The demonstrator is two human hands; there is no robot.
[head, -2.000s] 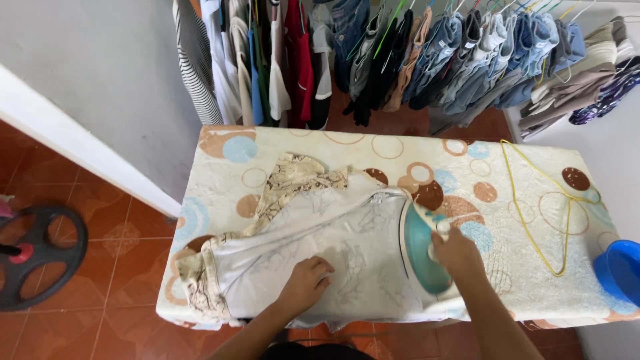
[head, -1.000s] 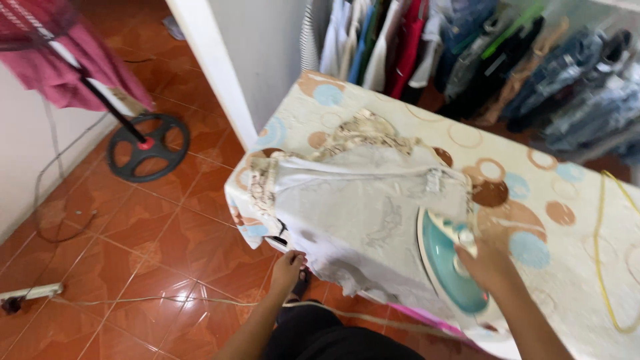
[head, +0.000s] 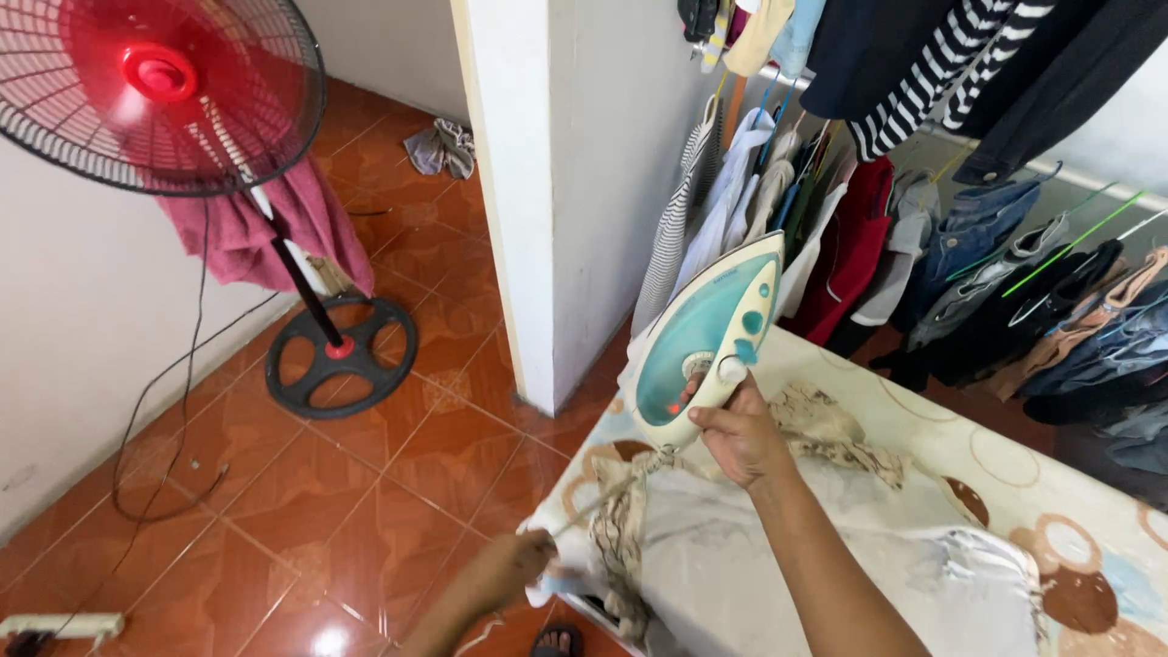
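My right hand (head: 744, 433) grips the handle of a teal and white clothes iron (head: 707, 333), lifted upright with its tip up above the far left corner of a padded ironing surface (head: 899, 392). My left hand (head: 516, 570), slightly blurred, is closed around the iron's cord (head: 593, 506), which runs up to the heel of the iron. Below the iron lies a white garment (head: 785, 566) with a brown patterned trim (head: 620, 529) along its left edge.
Clothes on hangers (head: 849, 246) crowd the rail behind the surface. A white wall edge (head: 511, 210) stands left of them. On the tiled floor are a red pedestal fan (head: 160, 78), a loose cable (head: 187, 392), a power strip (head: 68, 626) and a crumpled cloth (head: 443, 149).
The iron, flat on the garment before, has been raised and moved left to the garment's trimmed end. My left hand has taken hold of the cord. The view has swung left.
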